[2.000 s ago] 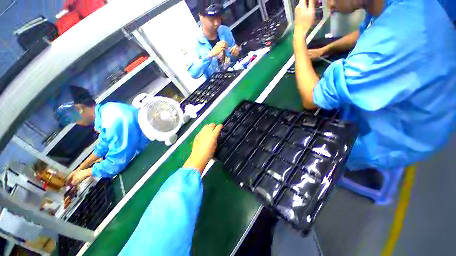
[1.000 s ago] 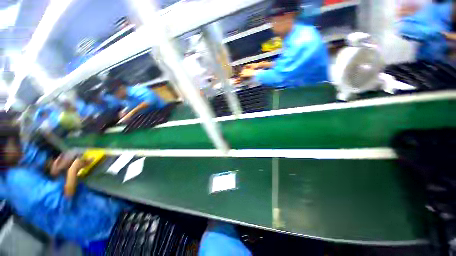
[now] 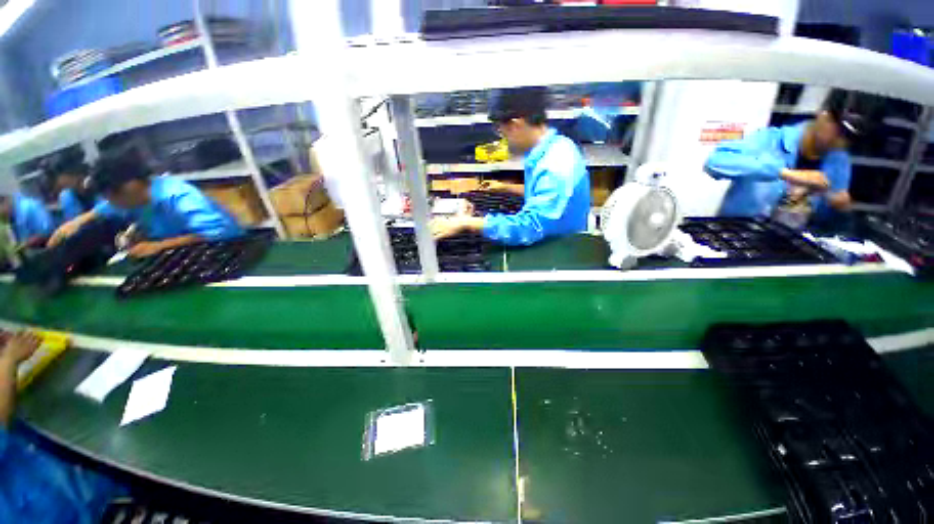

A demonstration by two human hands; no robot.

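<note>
Neither of my hands is in the picture. Nearest in front of me is the dark green bench top point(image 3: 297, 442). A clear zip bag with a white label point(image 3: 398, 429) lies flat on it, left of a thin pale seam. Small whitish specks point(image 3: 586, 428) are scattered right of the seam. A large black blister tray point(image 3: 835, 415) lies at the bench's right end, its far edge reaching over the white rail; whether it is a stack I cannot tell.
White sheets point(image 3: 147, 395) lie at left near a neighbour's hand on a yellow tray point(image 3: 43, 354). A white upright point(image 3: 371, 235) rises from the rail point(image 3: 574, 359) beside the green belt point(image 3: 574, 314). Across it are seated workers, a white fan point(image 3: 642, 219) and black trays point(image 3: 753, 241).
The view has swung from the tray at right to the left, then settled facing the bench. My hand, earlier at the black tray's edge, and the blue sleeve seen later are out of view.
</note>
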